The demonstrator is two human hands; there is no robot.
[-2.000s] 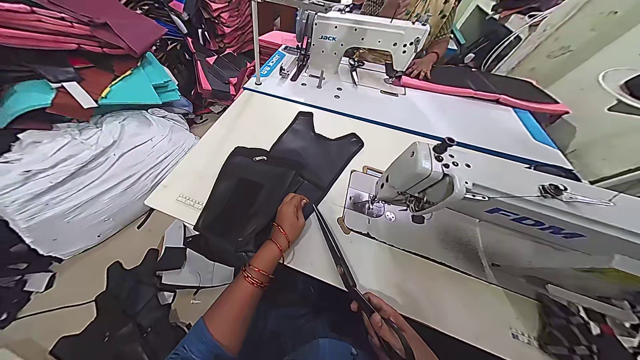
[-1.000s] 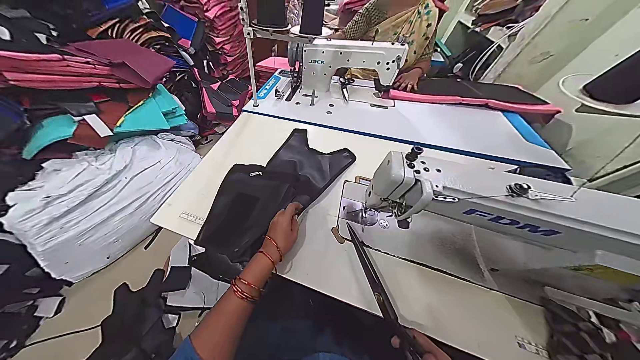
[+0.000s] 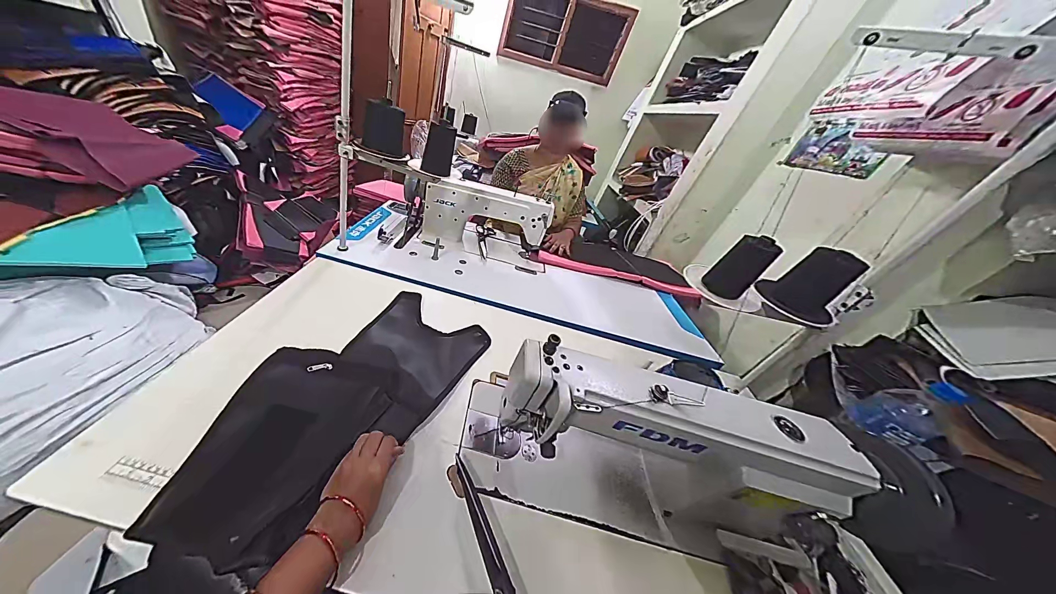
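Note:
My left hand (image 3: 368,472), with red bangles at the wrist, rests on the right edge of a black fabric piece with a zipper pull (image 3: 272,437). Its fingers look curled over the edge; whether they pinch it is unclear. Beyond it, a notched black panel (image 3: 417,346) is joined to or lies under that piece. A pair of dark scissors (image 3: 487,532) stands to the right, tips close to the needle area of the white FDM sewing machine (image 3: 685,445). The handles and my right hand are out of frame.
Across the table (image 3: 280,318), a co-worker (image 3: 553,177) sits at a Jack sewing machine (image 3: 487,206) with pink-edged black material (image 3: 619,268). White cloth (image 3: 91,355) and teal sheets (image 3: 107,235) are piled at left. Black thread cones (image 3: 742,266) stand at right.
The view has tilted up. My right hand, earlier holding the scissors by the handles, has left the frame. The scissors have moved away from my left hand toward the FDM machine.

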